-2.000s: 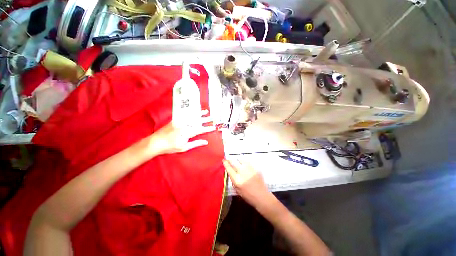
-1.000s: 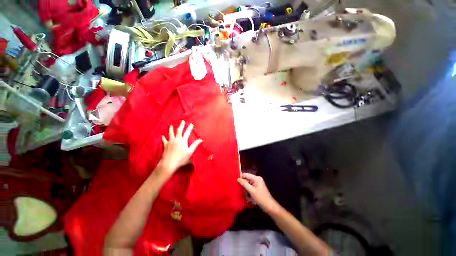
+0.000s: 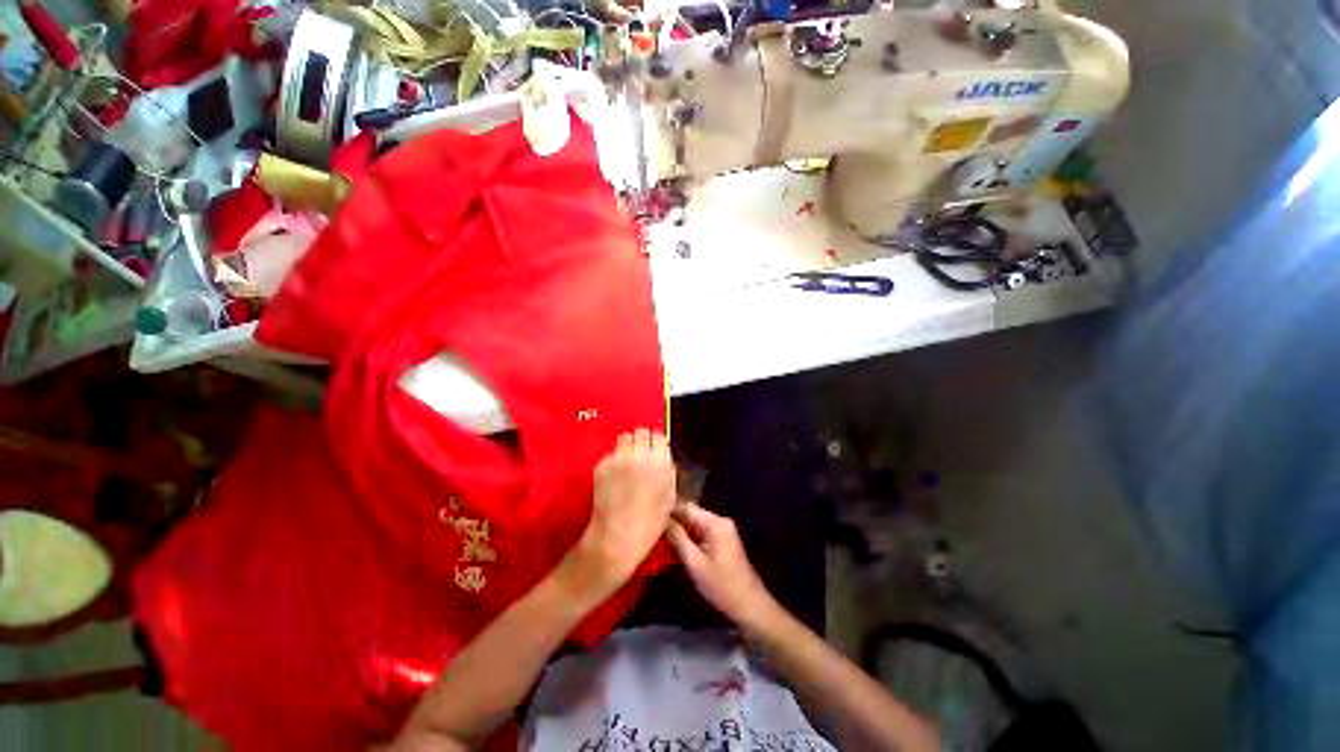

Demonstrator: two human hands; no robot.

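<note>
The red garment (image 3: 551,316) lies over the machine table's left part and hangs toward my lap, with yellow lettering (image 3: 473,547) showing. A thin yellow line (image 3: 667,400) runs along its right edge. My left hand (image 3: 635,492) grips the garment at this edge, below the table's front edge. My right hand (image 3: 713,555) pinches the same edge just below and to the right, close to my left hand. The cream sewing machine (image 3: 911,110) stands at upper right. The garment's upper right edge lies at the needle area (image 3: 654,206); the needle itself is too blurred to tell.
Dark snips (image 3: 842,282) lie on the white table (image 3: 823,331). Black-handled scissors (image 3: 963,250) and small metal parts lie by the machine base. Spools and yellow-tan strips (image 3: 470,66) fill the rear tray. A white tray (image 3: 199,345) with scraps stands left. Blue cloth shows far right.
My left hand has moved from lying flat on the garment to gripping its right edge beside my right hand. An opening and more lettering now show. The view has shifted slightly.
</note>
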